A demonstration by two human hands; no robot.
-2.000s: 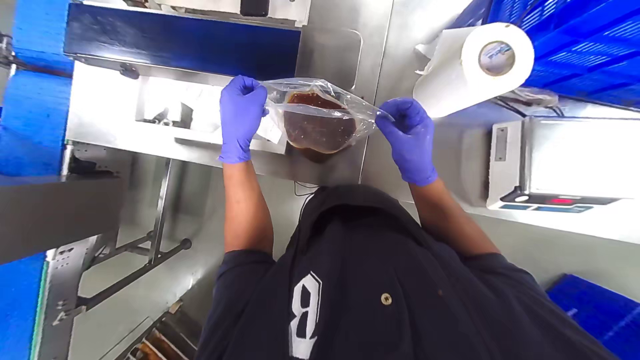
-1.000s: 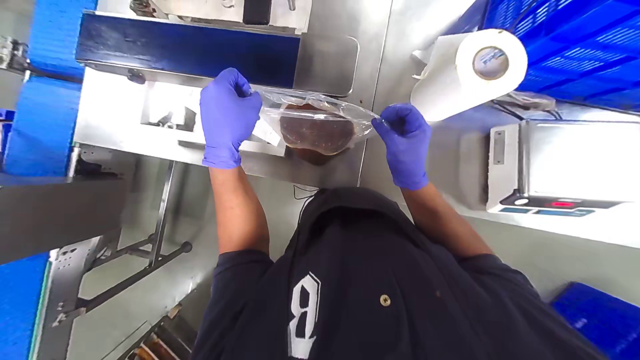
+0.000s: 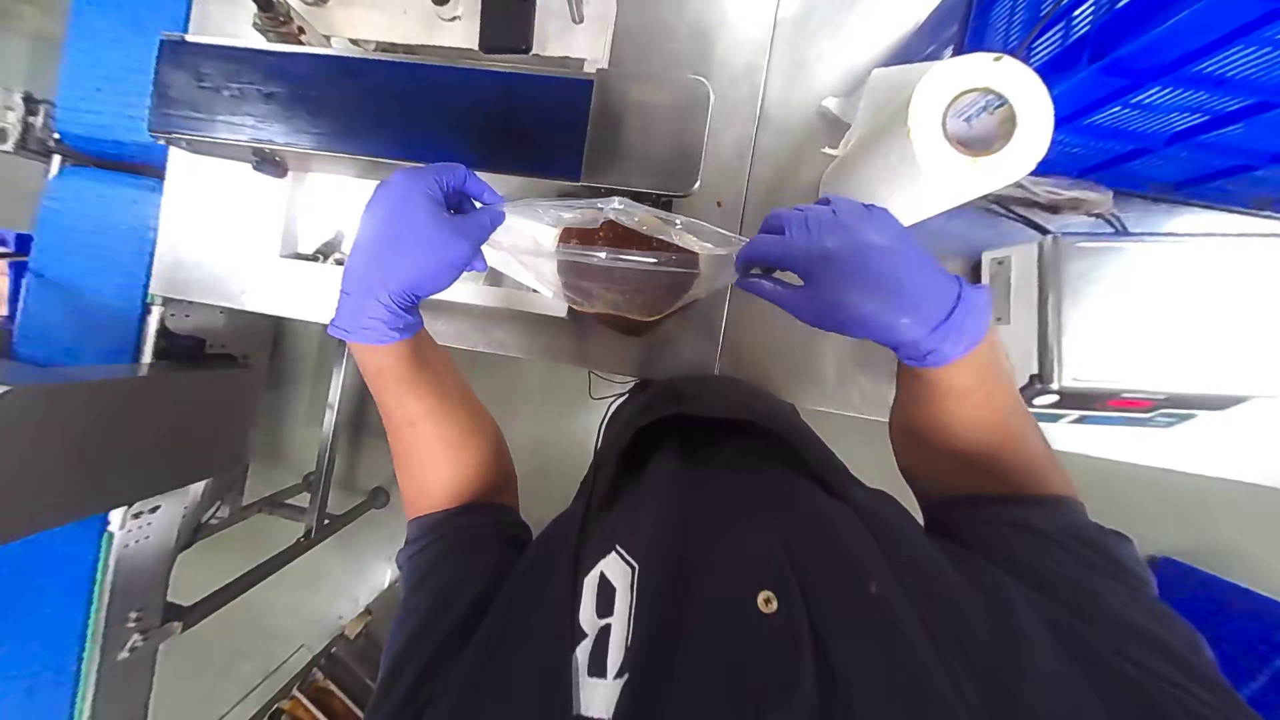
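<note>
A clear plastic bag with dark reddish-brown contents is stretched between my hands, over the front edge of a steel table. My left hand, in a purple glove, pinches the bag's upper left corner between thumb and fingers. At the other upper corner, my right hand, gloved alike, grips the plastic with its fingertips. The bag's mouth runs along the top between both hands, and the contents bulge in its middle. Whether the bag's bottom touches the table cannot be told.
Behind the bag lies a machine's long dark blue bar beside a steel plate. A large white roll stands at back right, near blue plastic crates. A digital scale is at right. Blue conveyor parts stand left.
Both hands keep hold of the bag's upper corners. The bag's mouth looked wider two seconds ago and is now drawn flatter.
</note>
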